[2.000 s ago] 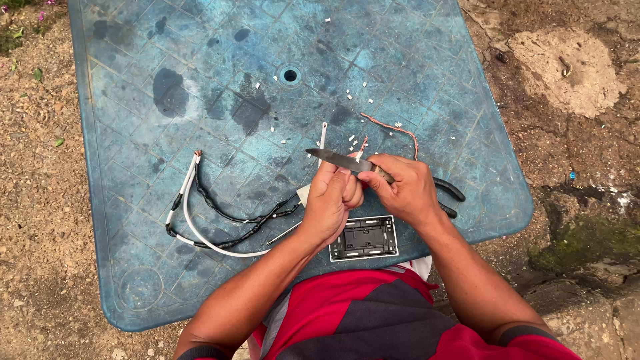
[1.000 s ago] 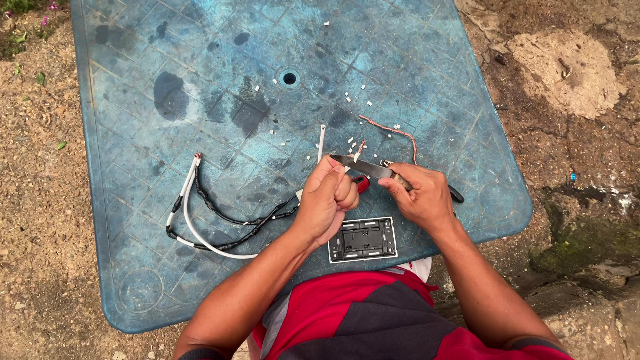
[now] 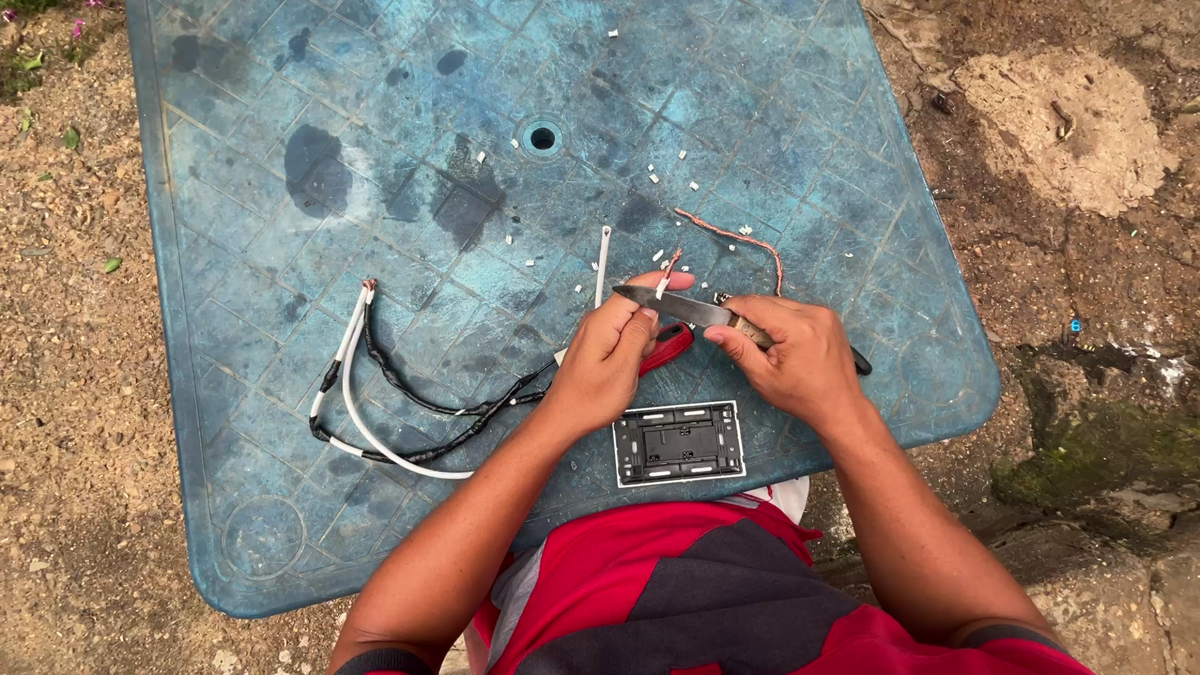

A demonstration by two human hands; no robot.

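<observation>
My left hand is closed on a white-insulated wire, whose bare copper strands stick up past the fingers. In my right hand is a knife with a worn handle; its blade lies across the wire's white insulation, by my left thumb. A red handle shows between the hands, and a black handle end beside my right hand. A length of bare copper wire curves above the right hand. To the left, white and black-taped cables form a loop with bared copper ends.
A black rectangular plate with a white rim lies near the edge of the blue table. Small white insulation bits are scattered beyond my hands. A slim white strip stands out above my left hand. The tabletop has a round hole.
The knife blade has shifted across the wire in my left hand, and my right hand has moved slightly. The red handle shows more plainly than two seconds ago, when the hands covered it.
</observation>
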